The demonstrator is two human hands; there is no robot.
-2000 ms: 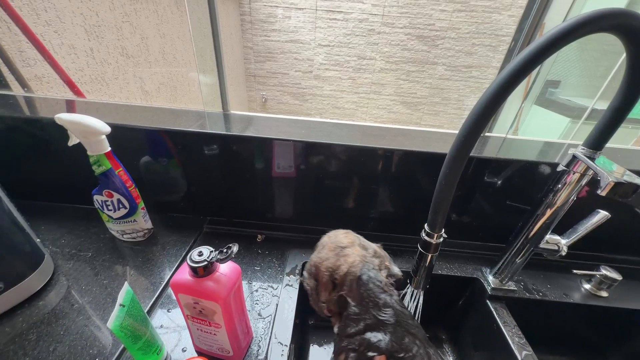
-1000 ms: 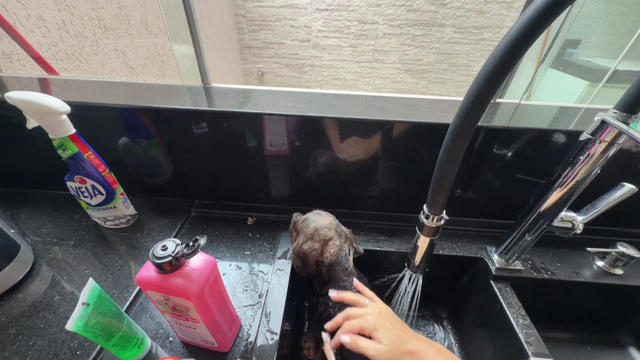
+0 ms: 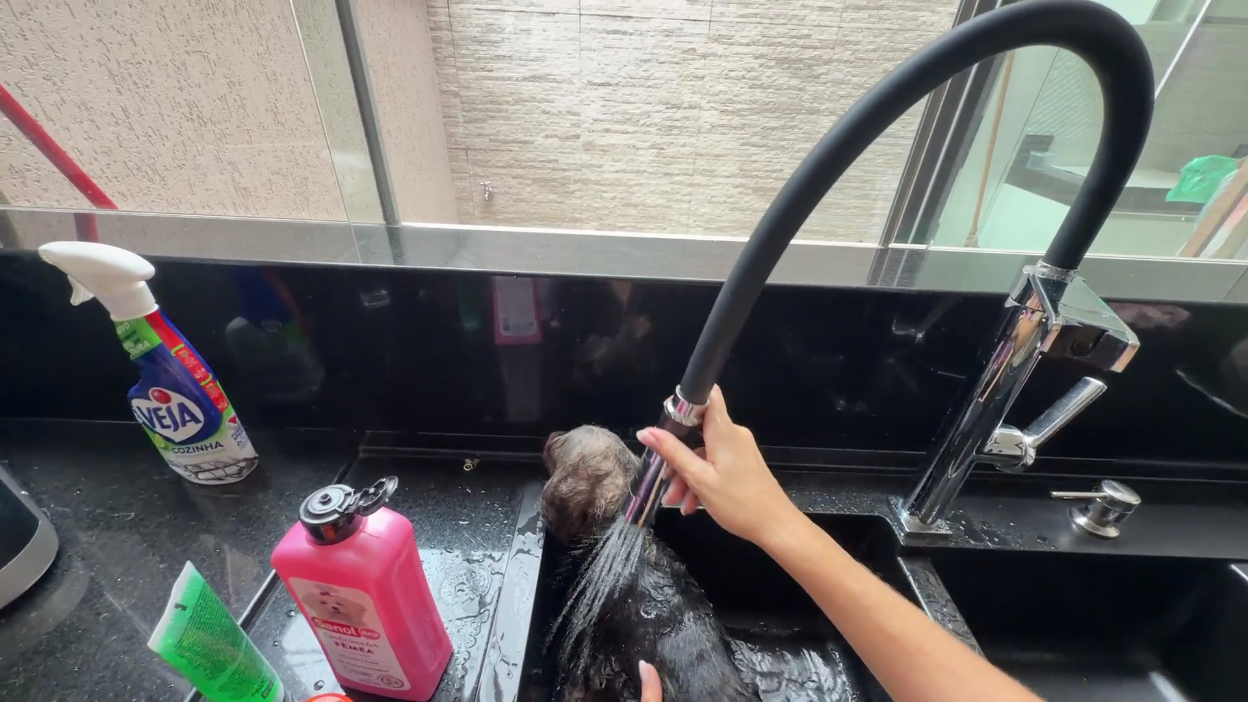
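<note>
My right hand (image 3: 717, 473) grips the chrome spray head (image 3: 653, 478) at the end of the black faucet hose (image 3: 799, 195). Water streams from it onto the back of a small, dark, wet dog (image 3: 653, 604), which stands in the left basin of the black sink (image 3: 790, 585), facing the backsplash. Of my left hand only a fingertip (image 3: 649, 680) shows, against the dog's body at the bottom edge; the rest is hidden or out of frame.
Left of the sink stand a pink Sanol bottle (image 3: 366, 595) with its cap flipped up, a green tube (image 3: 214, 639) and a Veja spray bottle (image 3: 161, 370). The chrome faucet (image 3: 985, 400) and a soap dispenser (image 3: 1097, 509) are behind the right basin (image 3: 1102, 614).
My right hand has taken hold of the spray head, which hung free a second ago, and its water now falls on the dog's back instead of into the basin beside it.
</note>
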